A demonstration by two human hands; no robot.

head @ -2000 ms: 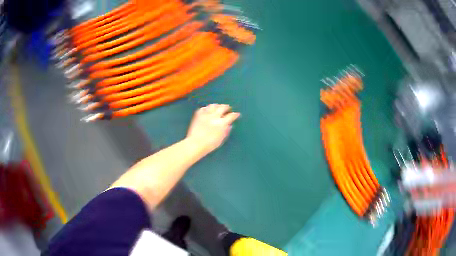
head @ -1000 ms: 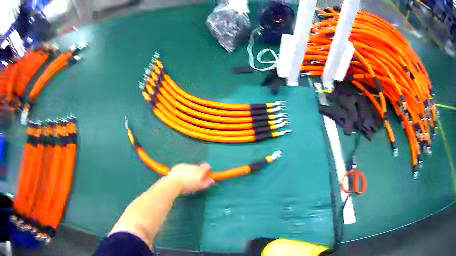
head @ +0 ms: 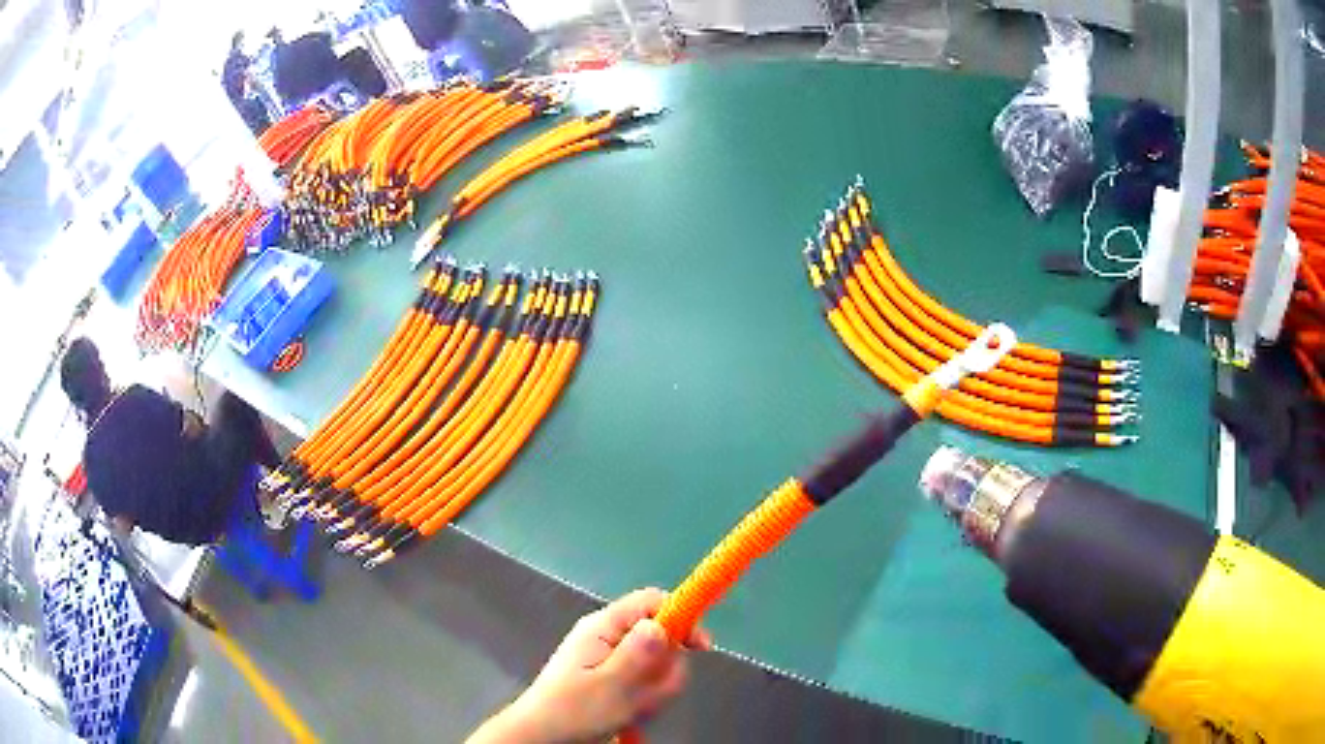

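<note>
My left hand is closed around the ribbed orange conduit of a cable assembly at the lower middle. The cable slants up to the right, with a black sleeve, a short smooth orange band and a flat silver ring lug at its upper end. The rest of the cable below my hand is mostly out of the picture. A heat gun, black in front and yellow behind, enters from the lower right. Its silver nozzle points left, just below the sleeve and lug. My right hand is not in view.
A fanned cable group lies at the left table edge, a smaller group behind the lug. More cables and a blue bin are at far left. Pale uprights, an orange pile and a clear bag are at right.
My left hand has lifted the single cable off the mat and raised its lug end. The heat gun has come further into view beside it. The camera view has shifted left.
</note>
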